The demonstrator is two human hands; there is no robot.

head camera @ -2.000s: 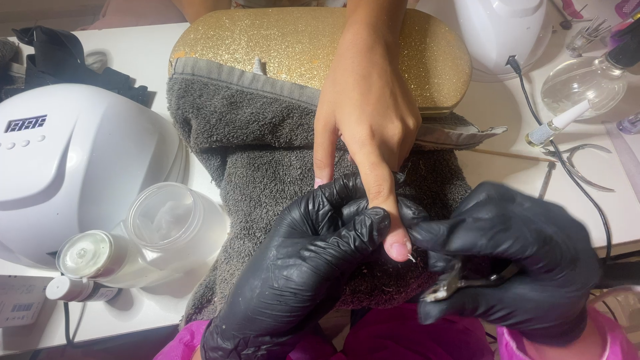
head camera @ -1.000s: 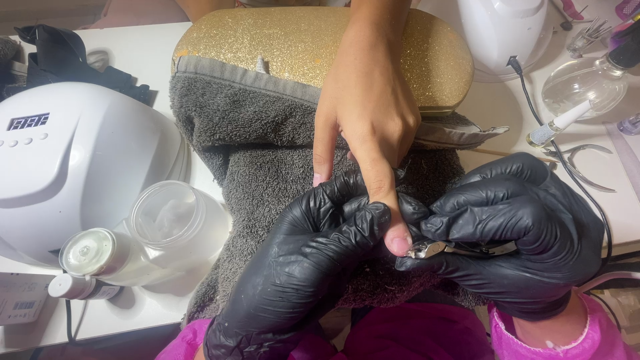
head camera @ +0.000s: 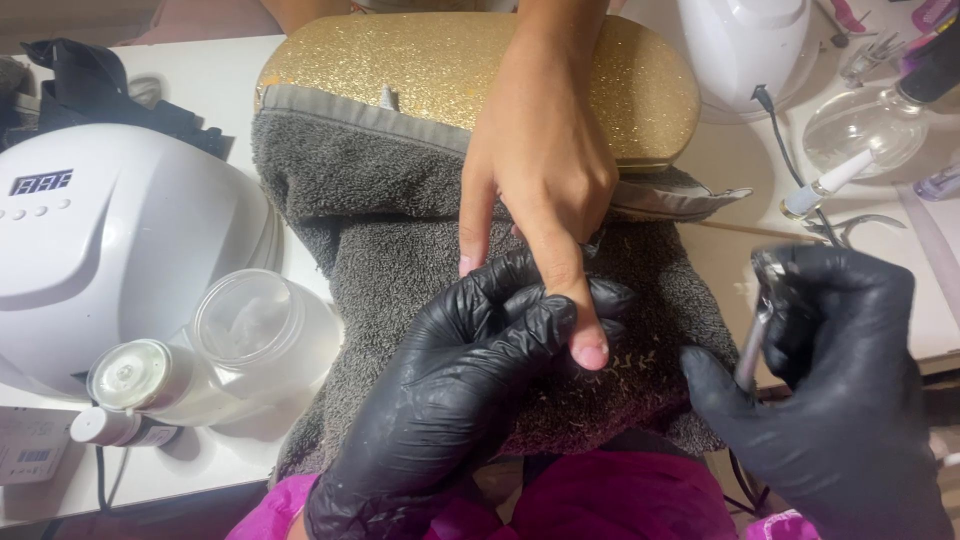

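My left hand (head camera: 465, 367), in a black glove, holds one finger (head camera: 566, 277) of another person's hand (head camera: 547, 135), its pinkish nail pointing toward me. That hand reaches in from the top over a gold glitter armrest (head camera: 360, 56) and a dark grey towel (head camera: 405, 255). My right hand (head camera: 825, 390), gloved too and blurred, grips metal cuticle nippers (head camera: 761, 319) to the right of the towel, apart from the held finger. Small pale bits (head camera: 630, 364) lie on the towel beside the fingertip.
A white nail lamp (head camera: 135, 225), an open clear plastic jar (head camera: 247, 322), a pump bottle (head camera: 139, 375) and a small white-capped bottle (head camera: 105, 427) stand at left. At right are a second white lamp (head camera: 746, 52), a cable, a glass bottle (head camera: 862, 131) and a white-capped tube (head camera: 832, 180).
My right hand has moved away from the fingertip to the right, taking the nippers with it. My left hand keeps its hold on the finger.
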